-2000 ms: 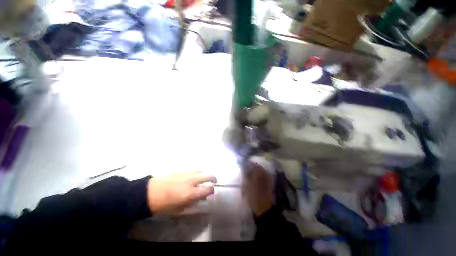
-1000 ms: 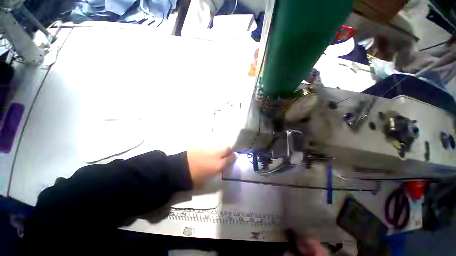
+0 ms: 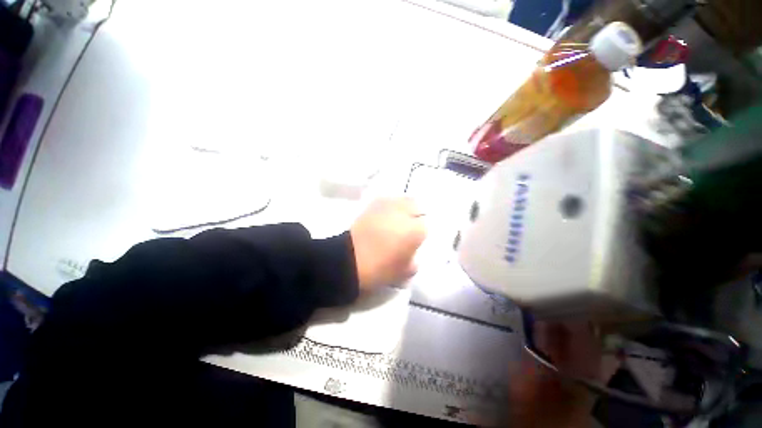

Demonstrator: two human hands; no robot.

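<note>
My left hand (image 3: 388, 242) lies on the white table just left of the sewing machine head (image 3: 543, 221), fingers curled; glare hides whether it holds fabric. My right hand (image 3: 556, 372) is blurred and dark below the machine head, near the bent wire guard (image 3: 539, 347); its fingers and anything in them cannot be made out. A pale fabric piece with a dark curved edge (image 3: 213, 219) lies left of my left hand, partly lost in glare.
A bottle of orange liquid (image 3: 547, 96) with a white cap stands behind the machine head. A purple case (image 3: 20, 138) lies at the far left. A printed ruler (image 3: 376, 366) runs along the table's front edge. A green object (image 3: 731, 159) is at the right.
The view has swung, so the machine head shows larger and from its end, and the bottle has come into view. My right hand has moved up from the table's front edge to below the head.
</note>
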